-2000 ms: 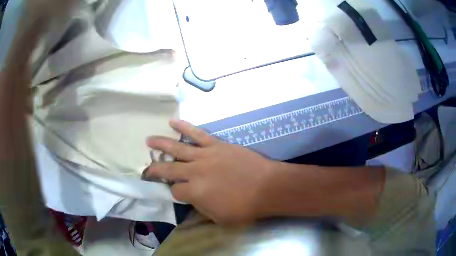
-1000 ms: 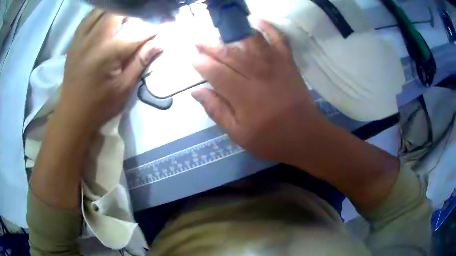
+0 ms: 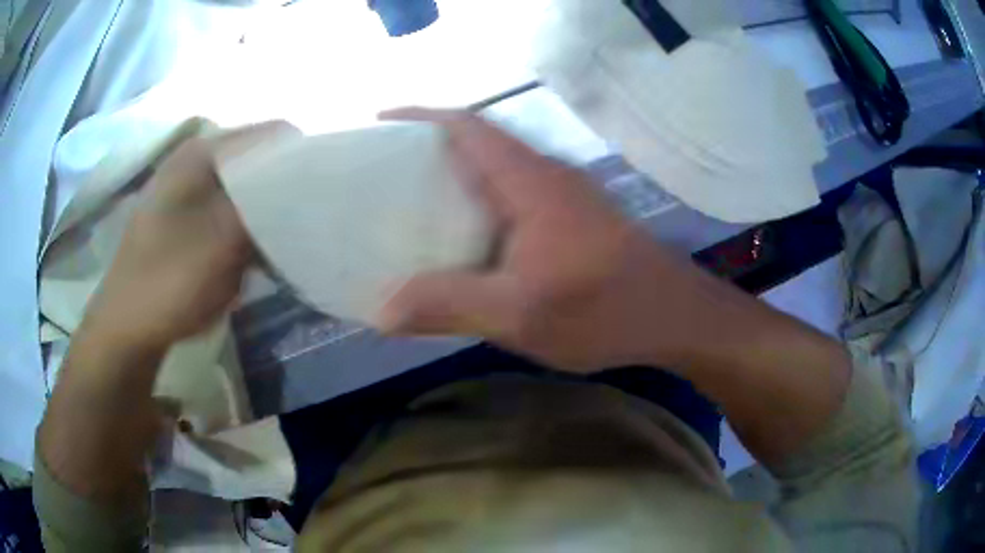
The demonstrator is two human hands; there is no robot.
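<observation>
A cream cloth piece with a curved edge (image 3: 351, 205) is held up over the table's front edge, between my two hands. My right hand (image 3: 551, 254) grips its right side, with the thumb at the lower corner and fingers at the top right. My left hand (image 3: 178, 232) is blurred and closed at its upper left corner; the fingertips are hidden. A larger beige and white garment panel (image 3: 200, 367) lies under and beside my left hand and hangs over the front edge.
A stack of cream curved pieces (image 3: 702, 130) lies right, with a dark strip (image 3: 659, 24) on it. Green and black scissors (image 3: 859, 70) lie beyond. A dark cylindrical part (image 3: 404, 15) hangs at the top. The ruler scale (image 3: 297, 340) runs along the front edge. Crumpled cloth (image 3: 880, 259) sits far right.
Both hands have come back from the glare under the machine head toward the front edge. A cream piece now shows raised between them. The view has shifted, so the stack and scissors appear further left.
</observation>
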